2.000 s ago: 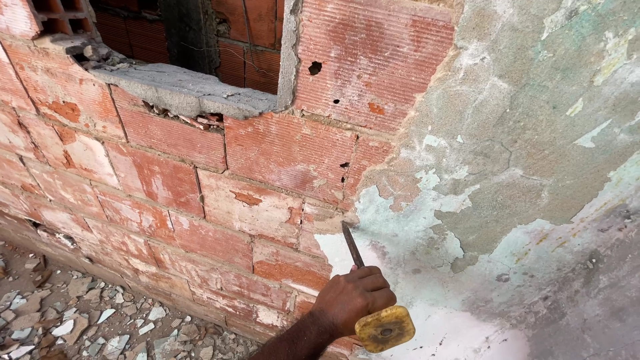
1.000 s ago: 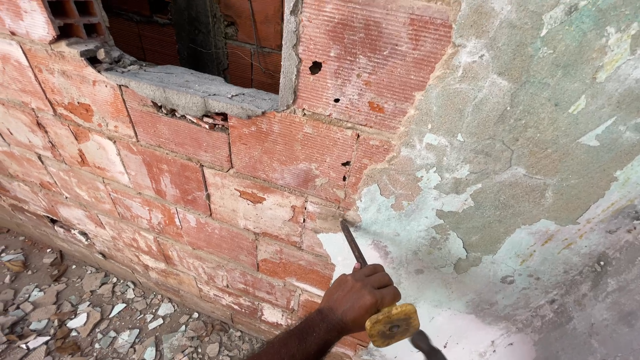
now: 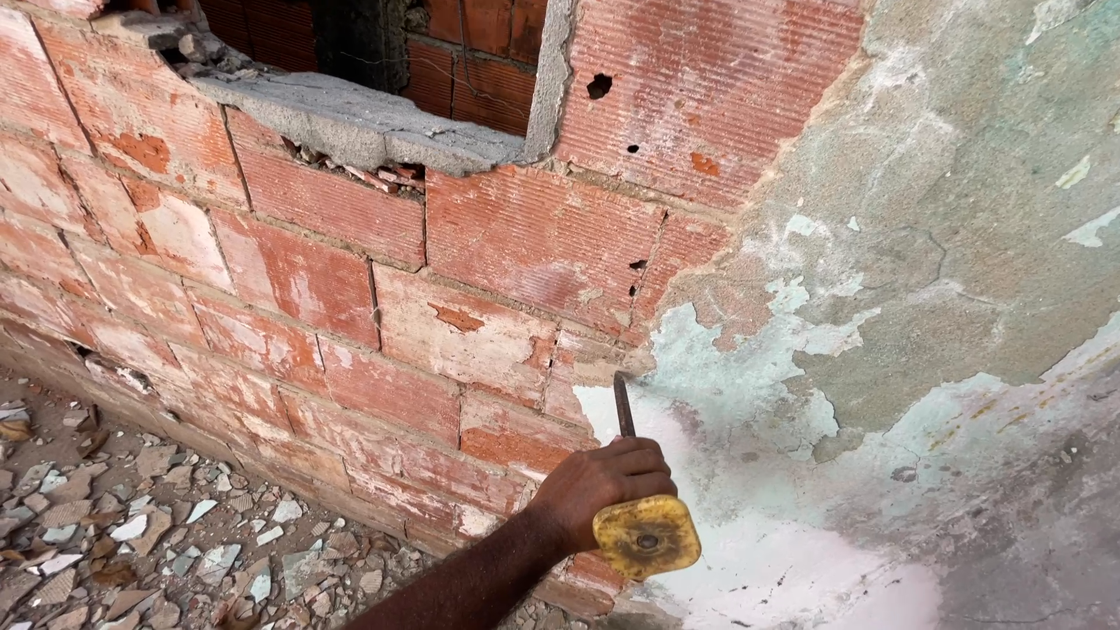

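My left hand point(image 3: 604, 490), at the lower middle of the head view, is closed around a steel chisel point(image 3: 624, 404) with a worn yellow hand guard point(image 3: 647, 535) at its near end. The chisel's tip meets the broken edge of the painted plaster point(image 3: 744, 472), beside the bared hollow clay bricks point(image 3: 464, 337). Pale green and whitish paint flakes off the plaster to the right of the tip. My right hand is out of view.
A window opening with a broken concrete sill point(image 3: 350, 118) is at the upper left. Plaster and paint rubble point(image 3: 175, 534) covers the ground along the wall's foot. Grey-brown render point(image 3: 954, 227) remains at the upper right.
A dark tool end, seen close to the yellow guard about one second ago, is out of view now. The chisel stays at about the same place on the plaster edge.
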